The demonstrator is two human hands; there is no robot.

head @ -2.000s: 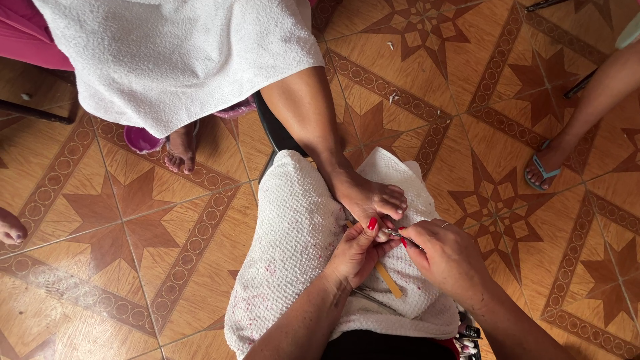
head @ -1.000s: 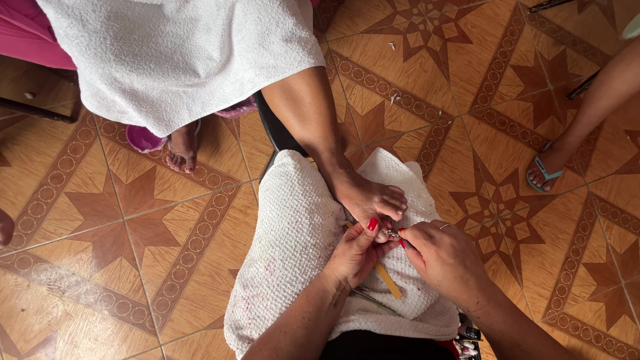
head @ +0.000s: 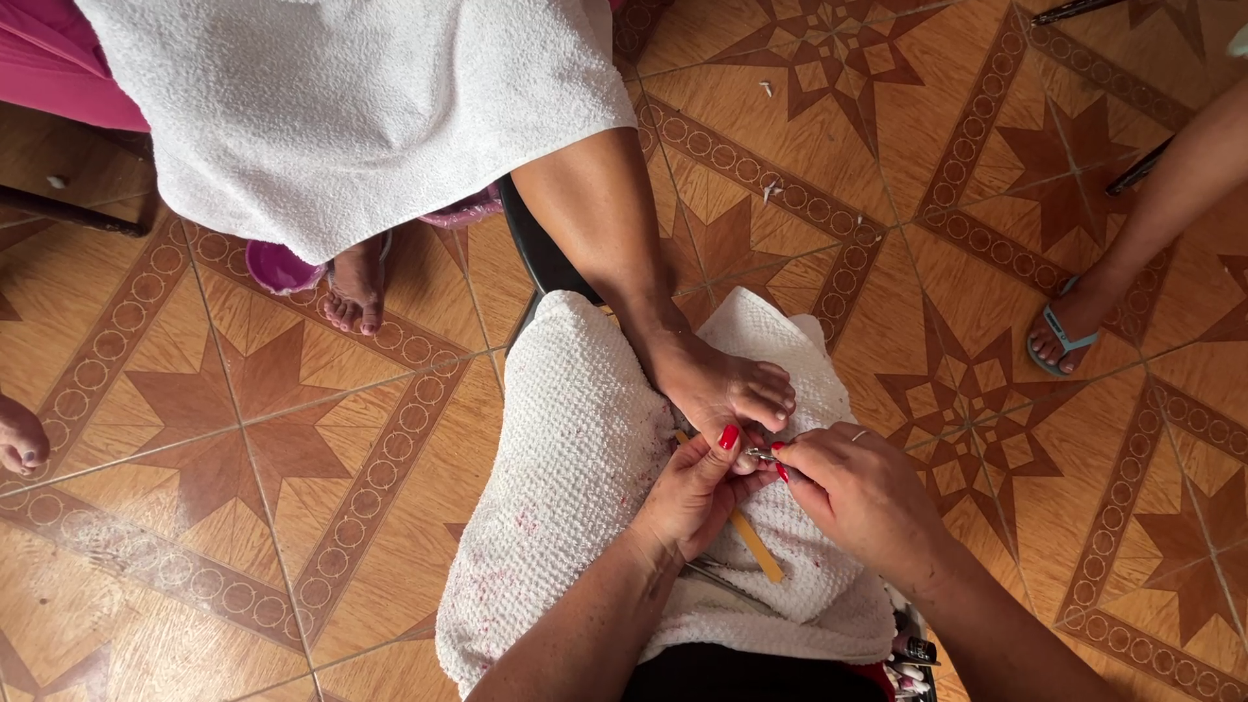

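A person's bare foot (head: pixel 717 380) rests on the white towel (head: pixel 565 468) over my lap. My left hand (head: pixel 692 492), its nails red, is closed around the big toe. My right hand (head: pixel 863 487) holds a small metal cuticle nipper (head: pixel 760 453) with its tip at that toe; the handles are mostly hidden in my fingers. Below my left hand a yellow nail file (head: pixel 758 548) lies on the towel, and near it a thin metal tool (head: pixel 733 588) lies partly hidden by my forearm.
Another white towel (head: pixel 370 97) covers the person's lap. A purple bowl (head: pixel 283 266) stands on the tiled floor beside the person's other foot (head: pixel 358 288). Another person's foot in a flip-flop (head: pixel 1068 327) is at the right, bare toes (head: pixel 19 439) at the far left. Small bottles (head: pixel 914 650) sit below my right forearm.
My hands stay at the same toe, with only small shifts of the nipper and fingers. The toes at the far left edge have moved in and out of view.
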